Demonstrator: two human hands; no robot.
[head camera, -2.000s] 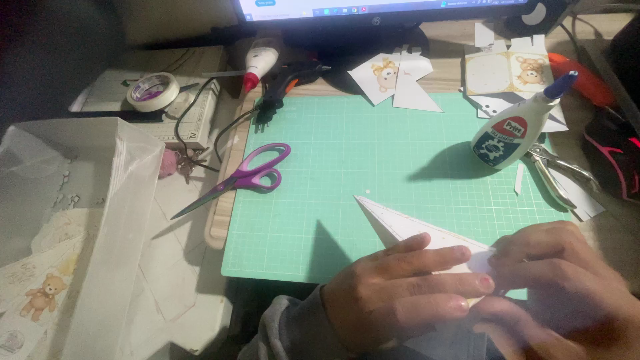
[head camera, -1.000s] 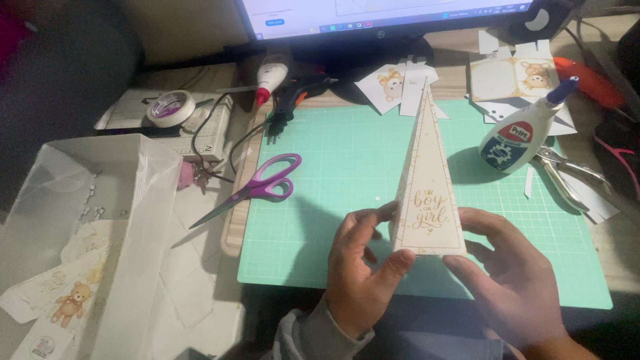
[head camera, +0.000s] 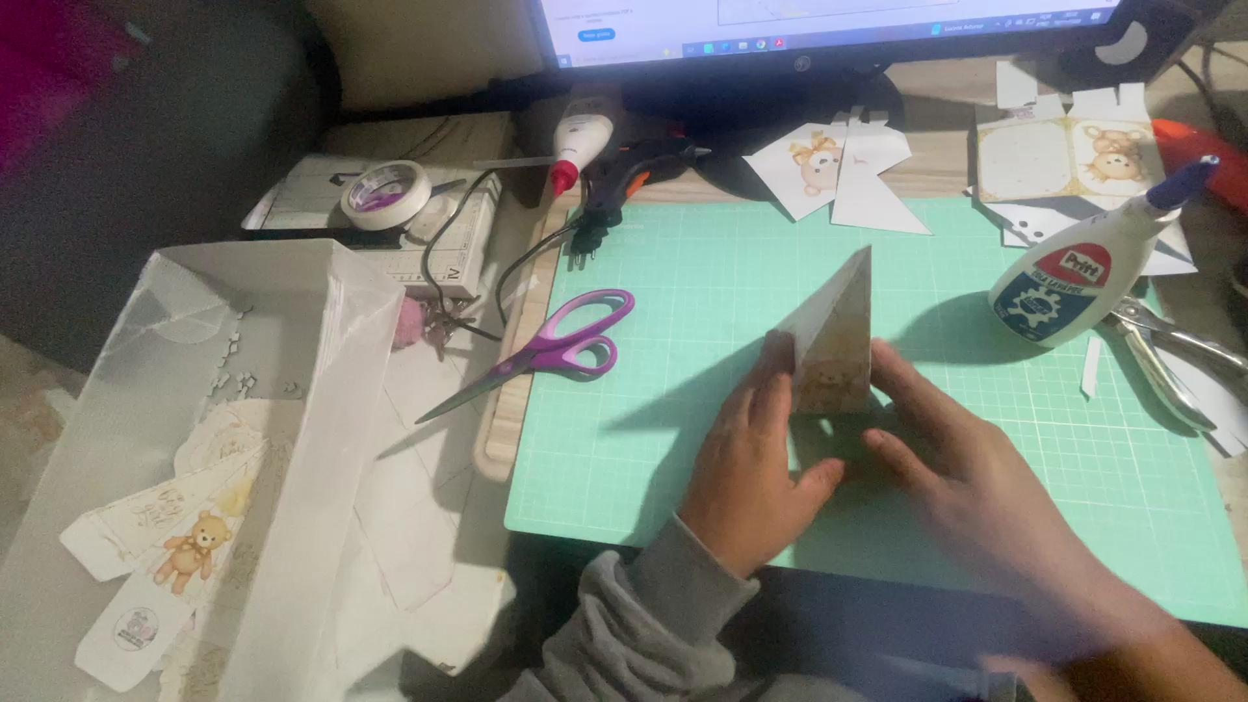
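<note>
A tall pointed paper box (head camera: 837, 341) with a faint bear print stands over the green cutting mat (head camera: 624, 468). My left hand (head camera: 756, 458) touches its left side, the thumb apart from the fingers. On the other side, my right hand (head camera: 936, 444) has its fingertips at the box's right edge, thumb and fingers spread. Both hands appear to hold the box between them. Purple-handled scissors (head camera: 546, 356) lie across the mat's left edge. A Pritt glue bottle (head camera: 1082, 263) stands on the mat's right part, beside metal-handled pliers (head camera: 1160, 361).
A translucent bin (head camera: 322, 390) with printed paper pieces is at left. Behind the mat are a glue gun (head camera: 619, 185), a red-tipped bottle (head camera: 583, 136), bear-printed cutouts (head camera: 804, 175) and a monitor (head camera: 799, 58). A tape roll (head camera: 385, 195) rests on a box at upper left.
The paper box, tilted up with its lettered face showing one second ago, now shows a bear-printed face. It has moved away from me, and both hands have moved forward with it.
</note>
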